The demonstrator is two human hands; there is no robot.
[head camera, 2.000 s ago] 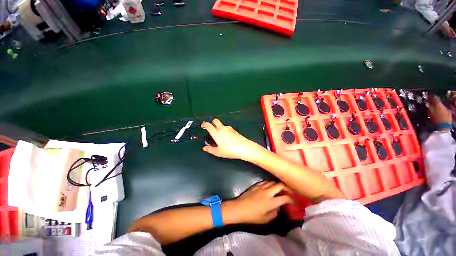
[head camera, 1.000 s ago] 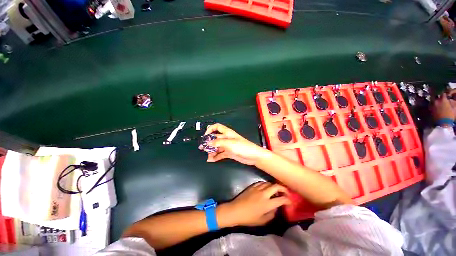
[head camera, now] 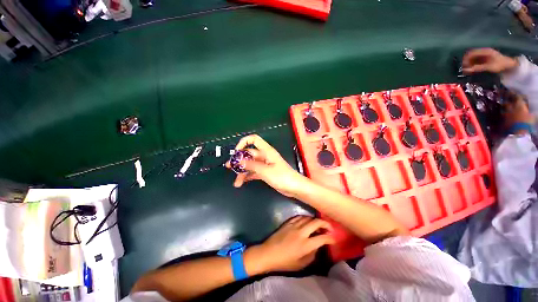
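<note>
My right hand (head camera: 258, 163) holds a small round module (head camera: 239, 160) with a shiny, purplish face between its fingertips, above the green surface. My left hand (head camera: 297, 242), with a blue strap (head camera: 236, 259) on its wrist, lies palm down with bent fingers at the lower left corner of a red tray (head camera: 364, 180). Whether it grips the tray cannot be told. Dark round modules (head camera: 381, 143) with short tails sit in the tray's two upper rows and in several pockets of the third. My right forearm crosses the tray's lower left part and hides pockets there.
White strips (head camera: 139, 173) and dark bits lie left of my right hand. Loose modules (head camera: 130, 124) lie on the green belt. Papers (head camera: 100, 236) with a black cable are at lower left. Another person's hands (head camera: 486, 61) are at right. Another red tray (head camera: 301, 7) is at the top.
My right hand has picked up the module and turned it. The left loose module has shifted left past the white strip. The neighbour's hand now reaches over the belt. The view has shifted.
</note>
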